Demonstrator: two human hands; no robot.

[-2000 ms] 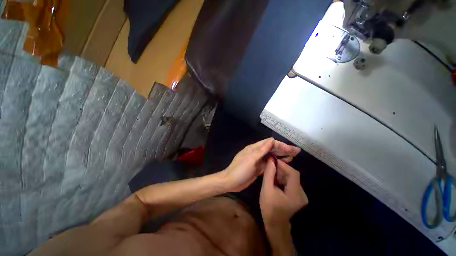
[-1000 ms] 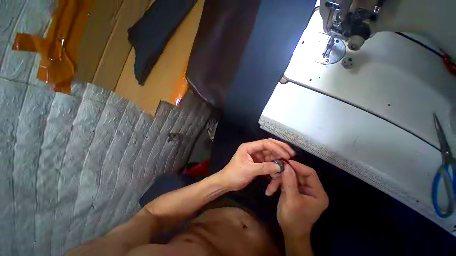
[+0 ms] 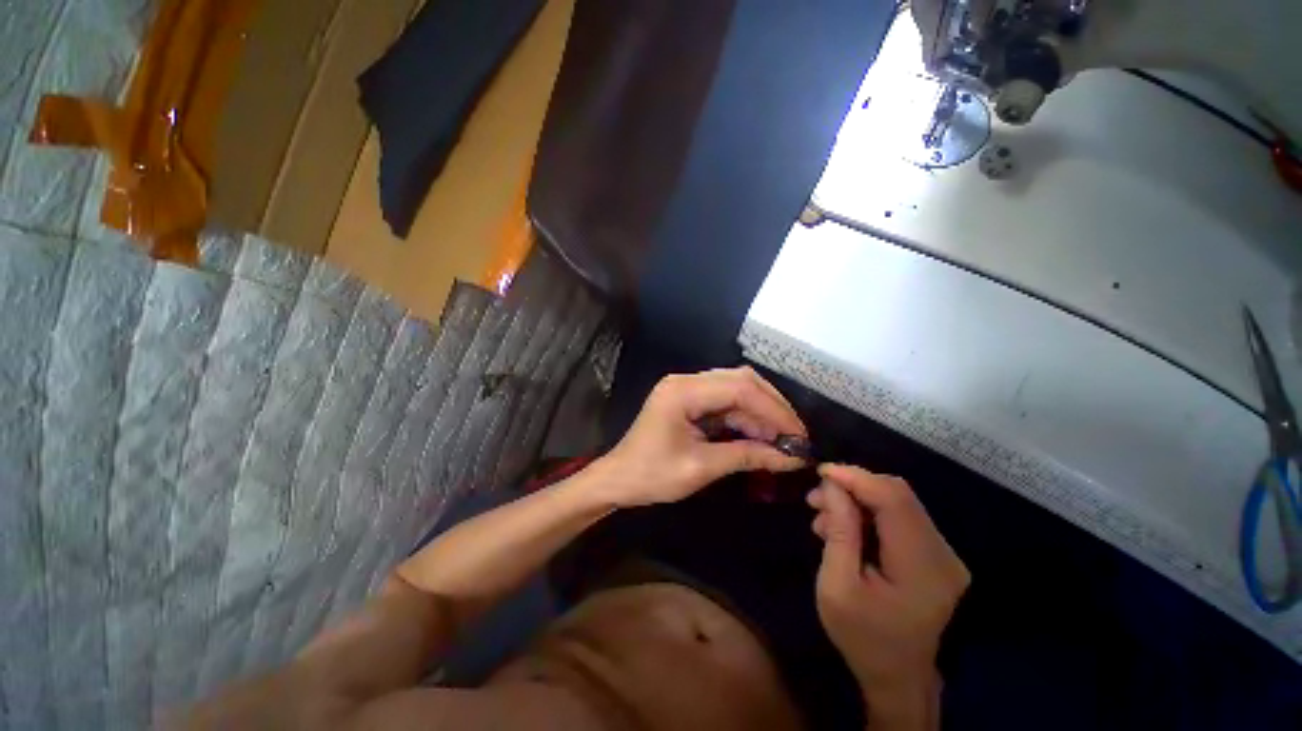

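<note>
My left hand holds a small dark, partly shiny round piece, which looks like a bobbin, between thumb and fingertips over my lap. My right hand is just right of it, thumb and forefinger pinched together close to the bobbin. A thread between them is too fine to make out. The dark leather panel lies over the table's left part, its blue-black side reaching to the sewing machine. The presser foot stands over the round metal plate.
Blue-handled scissors lie on the table at the far right. A narrow cut panel lies on the taped cardboard at the upper left. The table's ruler edge runs beside my right hand. A padded wall is at the left.
My hands, first close together, have moved slightly apart. The bobbin stays in my left fingertips, and my right hand has shifted right and down. The view has shifted, moving the machine and scissors in the picture.
</note>
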